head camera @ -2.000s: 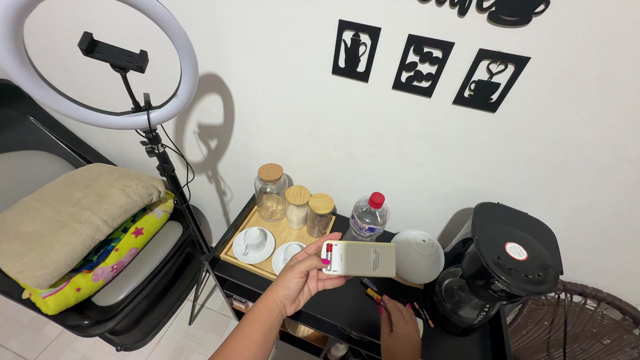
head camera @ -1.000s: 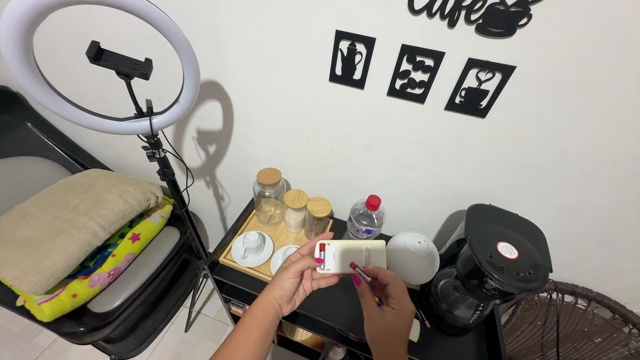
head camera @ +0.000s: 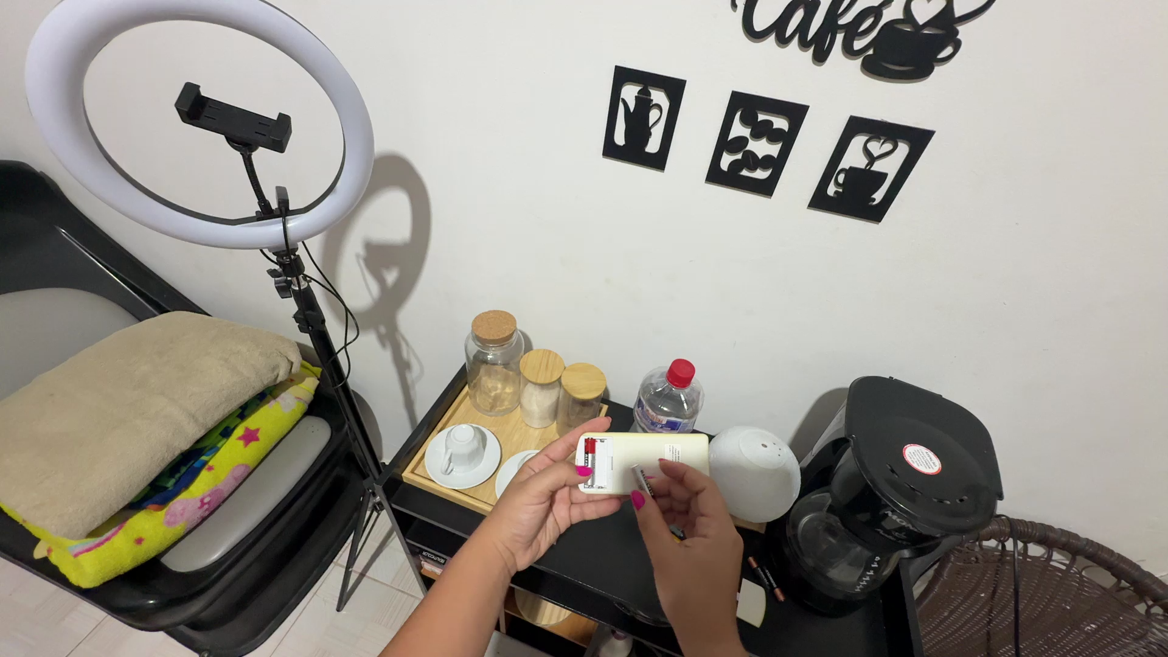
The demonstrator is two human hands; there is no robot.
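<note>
My left hand (head camera: 547, 488) holds a cream plastic battery-powered device (head camera: 630, 456), back side up, with its battery compartment uncovered. A red-ended battery (head camera: 589, 456) lies in that compartment, under my left thumb. Between the thumb and fingers of my right hand (head camera: 689, 538) is another small battery (head camera: 643, 479), close to the device's lower edge. Below and right of my right hand, a cream flat piece (head camera: 752, 602) rests on the black cart top (head camera: 584, 547), partly hidden. Beside it lies a dark battery with a coppery end (head camera: 765, 578).
A wooden tray (head camera: 429, 479) carries lidded jars (head camera: 495, 365) and white cups on saucers (head camera: 464, 454). Behind my hands stand a red-capped bottle (head camera: 671, 397) and a white rounded object (head camera: 754, 473). A black coffee maker (head camera: 899, 493) is at right, a ring light's tripod (head camera: 333, 365) at left.
My right hand has risen from the cart top to the device and now holds a battery beside it. My left hand still holds the device.
</note>
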